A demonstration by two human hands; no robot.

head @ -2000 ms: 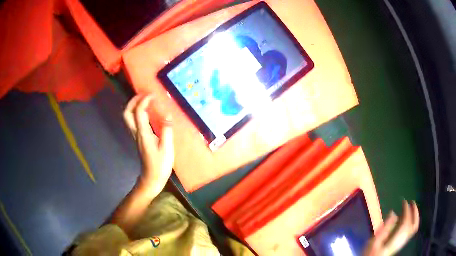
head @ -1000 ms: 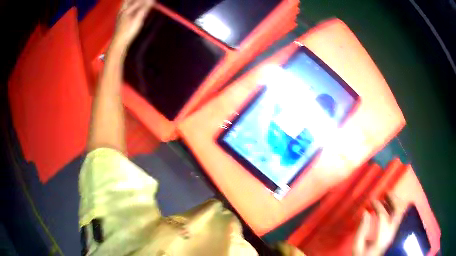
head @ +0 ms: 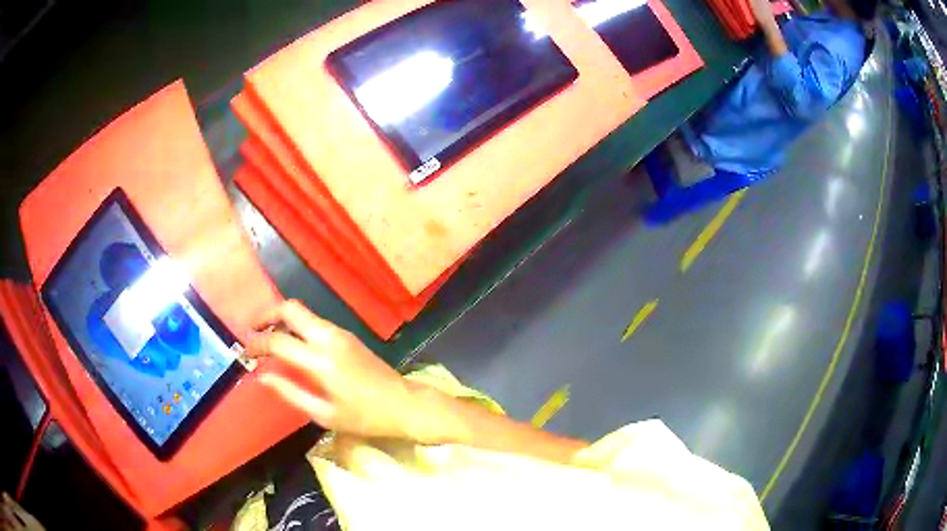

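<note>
A lit tablet computer lies on a red-orange foam tray at the left. Its screen shows a blue swirl wallpaper, small icons and a pale window, with ceiling glare. My right hand is over the tray's near right edge, its fingers apart and fingertips by the white label at the tablet's corner. Whether they touch the tablet is not clear. It holds nothing that I can see. My left hand is not clearly seen; only a small pale patch shows at the bottom left corner.
A dark tablet lies on a stack of foam trays ahead, with another dark tablet beyond. The green worktop shows between the trays. A person in blue is at the upper right, beside grey flooring with yellow lines.
The view has swung to the right, so the lit tablet now stands at the left. My right hand is now beside the lit tablet's labelled corner. My left arm has left the view.
</note>
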